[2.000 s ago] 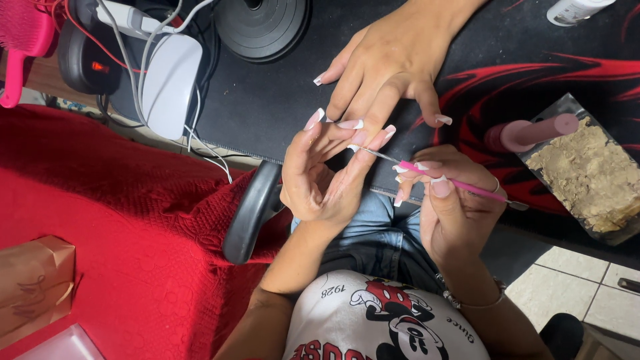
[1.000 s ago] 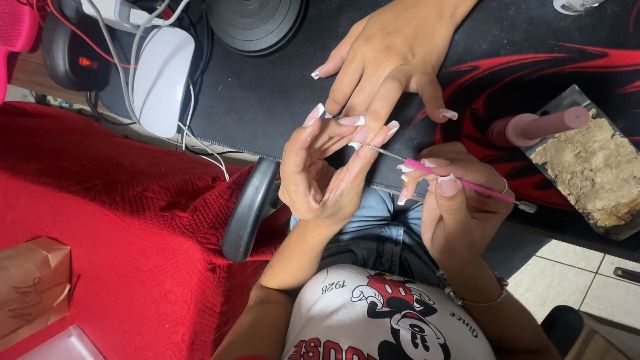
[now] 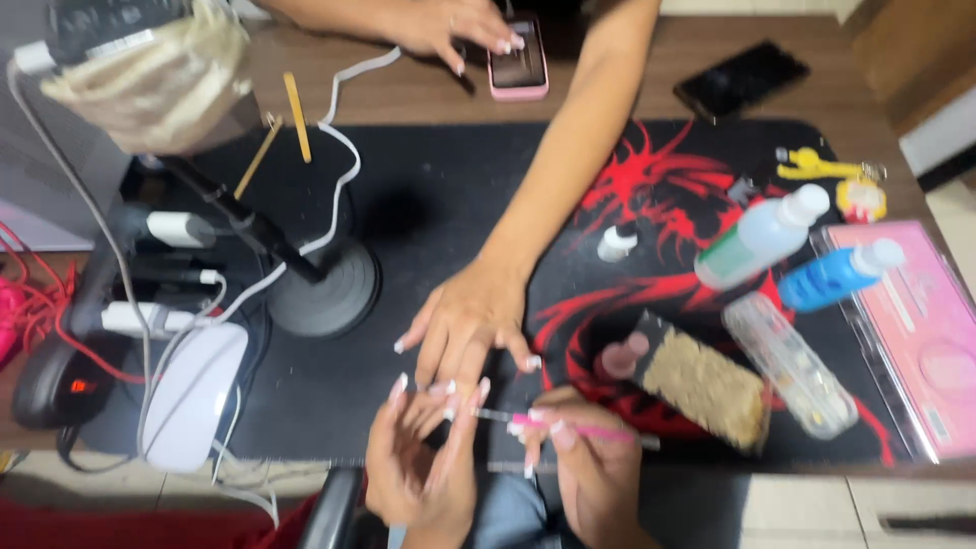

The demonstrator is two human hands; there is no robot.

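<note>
In my right hand (image 3: 591, 457) is a thin tool with a pink handle (image 3: 602, 432) and a slim metal end. That end points left, at a fingertip of another person's hand (image 3: 476, 320), which lies palm down on the black and red desk mat (image 3: 427, 191). My left hand (image 3: 427, 457) is palm up below that hand, its fingertips around the same finger and gripping it. The nails are long with white tips. Blur hides the exact spot where the tool meets the nail.
A lamp base (image 3: 324, 290) and a white mouse (image 3: 194, 396) stand left. On the right lie a crumbly tan block (image 3: 705, 385), a clear case (image 3: 789, 366), a green-labelled bottle (image 3: 762, 236), a blue bottle (image 3: 839, 274) and a pink box (image 3: 915, 328). The person's other hand touches a phone (image 3: 518, 61).
The view has tilted up a good deal, showing more of the desk. Both my hands keep nearly the same hold on the finger and the pink tool.
</note>
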